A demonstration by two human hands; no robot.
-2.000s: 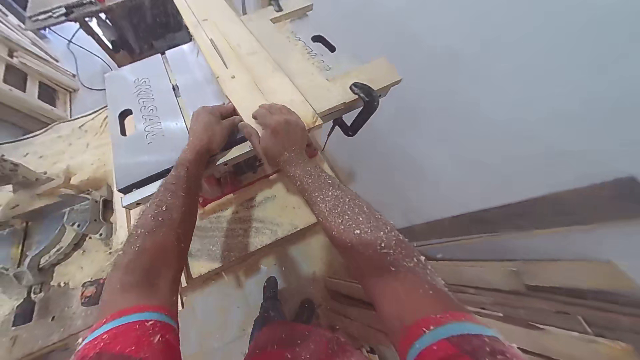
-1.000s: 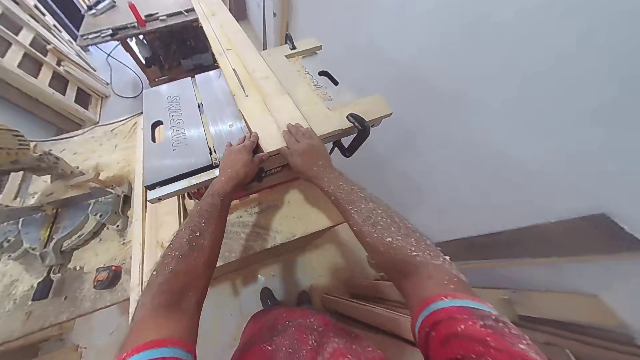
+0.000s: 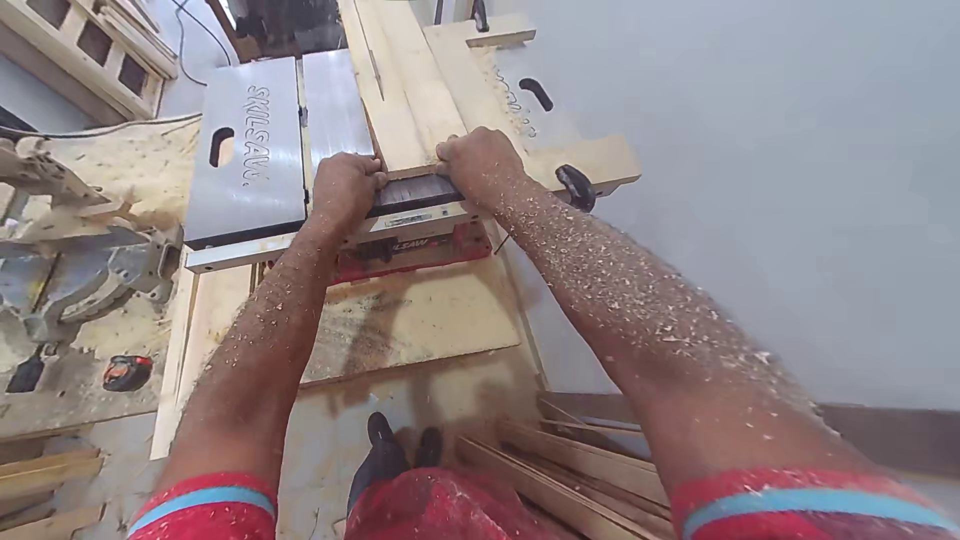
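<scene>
A wooden board (image 3: 412, 97) lies on the metal top of a Skilsaw table saw (image 3: 247, 150), its near end short of the table's front edge. A narrow slit or blade line shows in the board's upper part. My left hand (image 3: 346, 187) grips the left corner of that end, fingers curled against it. At the right corner, my right hand (image 3: 484, 166) holds the same end. Right of the board lies a wooden fence piece (image 3: 480, 82), clamped to the table by a black clamp (image 3: 576, 187). Wood chips cover both forearms.
A miter saw (image 3: 97, 262) and a tape measure (image 3: 127, 373) stand on the bench at left. Several boards (image 3: 570, 480) lie on the floor at lower right. A second clamp (image 3: 481, 15) is at the fence's far end. A cable (image 3: 180, 52) runs at upper left.
The board's near end has moved forward, away from the table's front edge, with both hands at it. The view has shifted.
</scene>
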